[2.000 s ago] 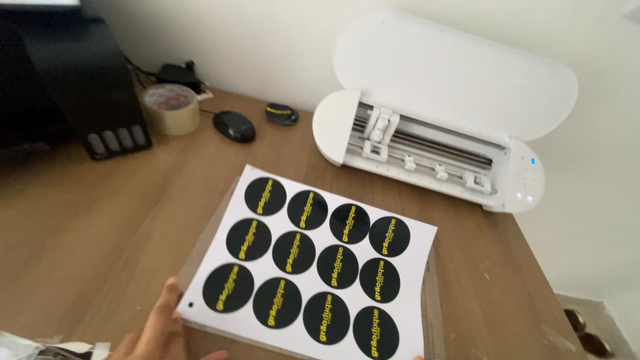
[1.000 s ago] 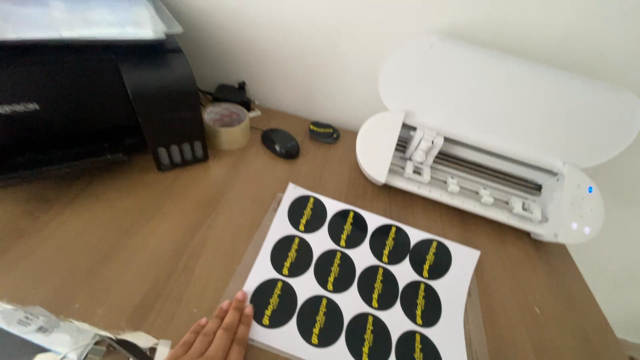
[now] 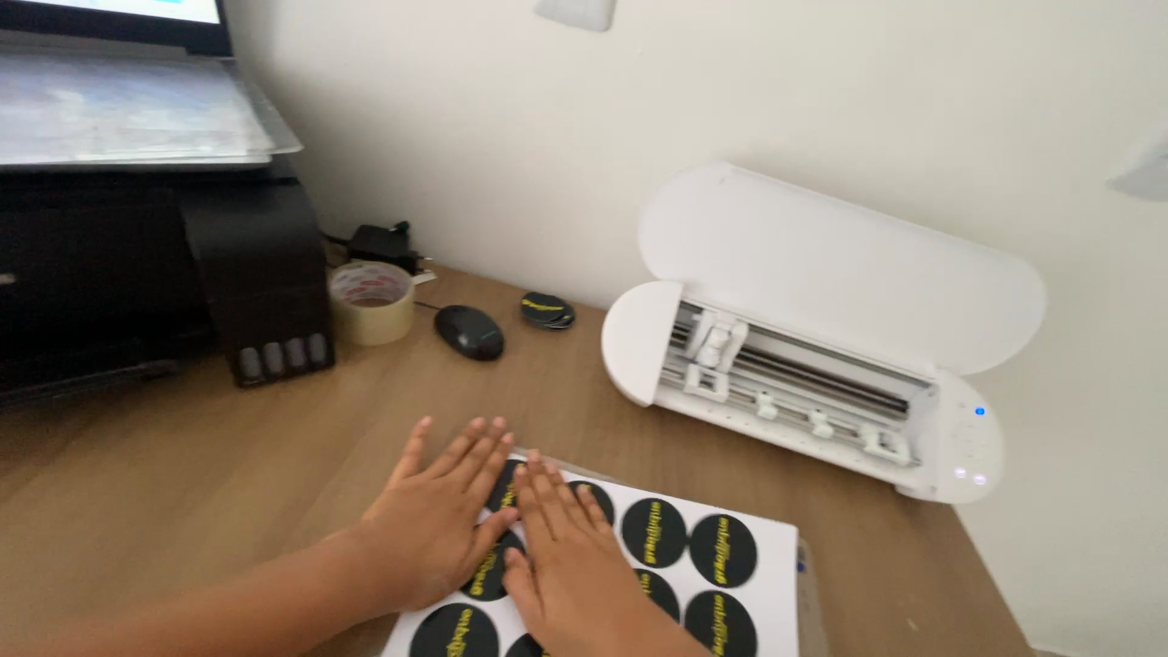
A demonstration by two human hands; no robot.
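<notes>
A white sheet (image 3: 776, 566) printed with rows of round black stickers bearing yellow writing lies on a clear backing at the bottom centre; its lower part is cut off by the frame. My left hand (image 3: 438, 520) rests flat with fingers spread over the sheet's upper left corner and edge. Beside it, my right hand (image 3: 570, 557) lies palm down on the sheet, covering part of the left-hand stickers. Neither hand grips anything. Part of the clear backing (image 3: 810, 593) shows past the sheet's right edge.
A white cutting machine (image 3: 794, 383) with its lid raised stands at the right. Along the wall are a black mouse (image 3: 469, 332), a small stack of round black stickers (image 3: 547, 311), a roll of tape (image 3: 372, 303) and a power adapter (image 3: 383, 246). A black printer (image 3: 100, 274) holding papers (image 3: 128, 109) is at the left.
Both hands now lie on the sheet's upper left part; one second ago only one hand showed, at its lower left edge. The view has tilted up.
</notes>
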